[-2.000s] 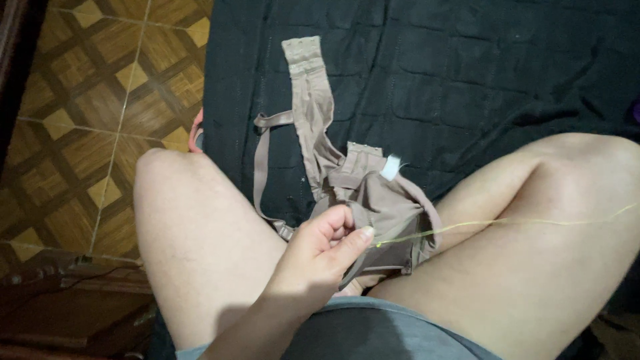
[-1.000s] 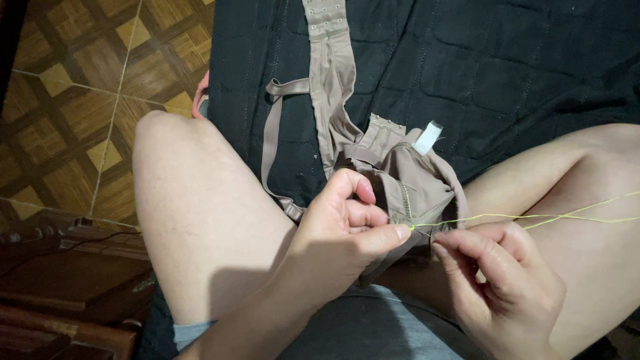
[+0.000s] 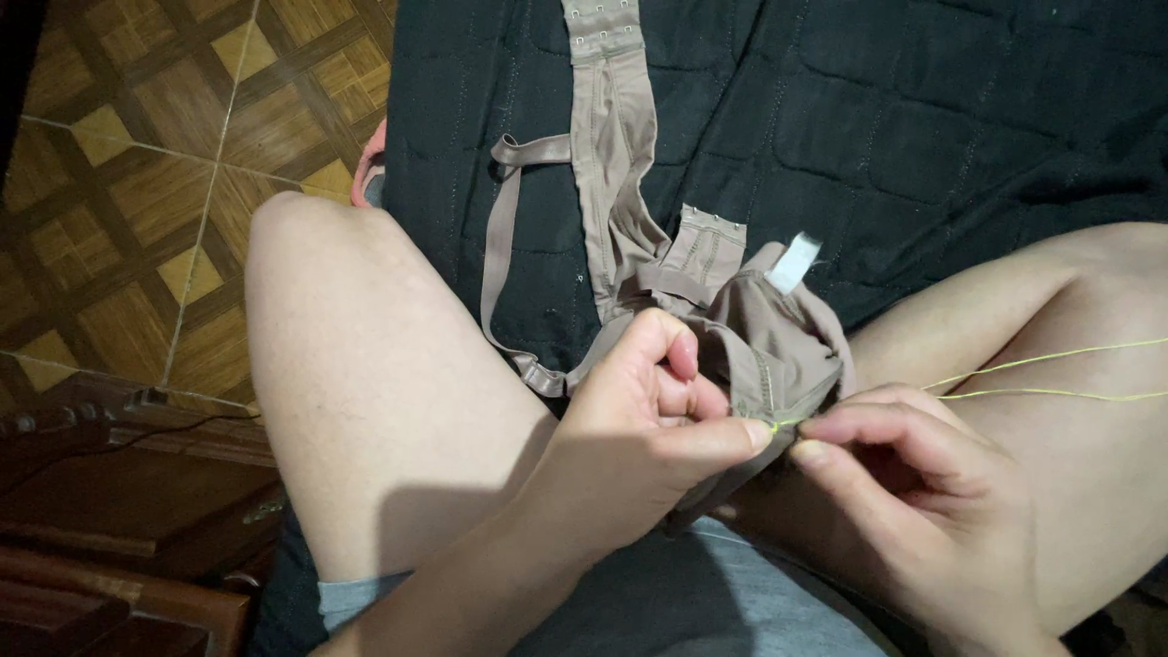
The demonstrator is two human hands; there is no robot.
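Observation:
A taupe bra [image 3: 620,173] lies across the bed and my lap, its hook-and-eye band stretched toward the top and a loose strap [image 3: 500,246] looping at its left. My left hand [image 3: 648,411] pinches the bra's fabric between thumb and fingers. Close against that thumb tip, my right hand [image 3: 912,493] has its thumb and forefinger together at the yellow-green thread [image 3: 1049,356]. Two strands of it run off to the right edge. Whether a needle is between those fingertips cannot be told. A white fabric tag [image 3: 793,263] sticks up from the bra.
Under the bra is a dark quilted bedcover [image 3: 876,119]. My bare legs are bent on both sides. Patterned floor tiles [image 3: 128,182] show at the left, with dark carved wooden furniture [image 3: 119,529] below them. A coral-coloured item [image 3: 368,169] is at the bed's edge.
My right hand, not in view two seconds ago, came in from the right and is now closer to my left fingertips. Two strands now trail right, where the earliest frame shows one.

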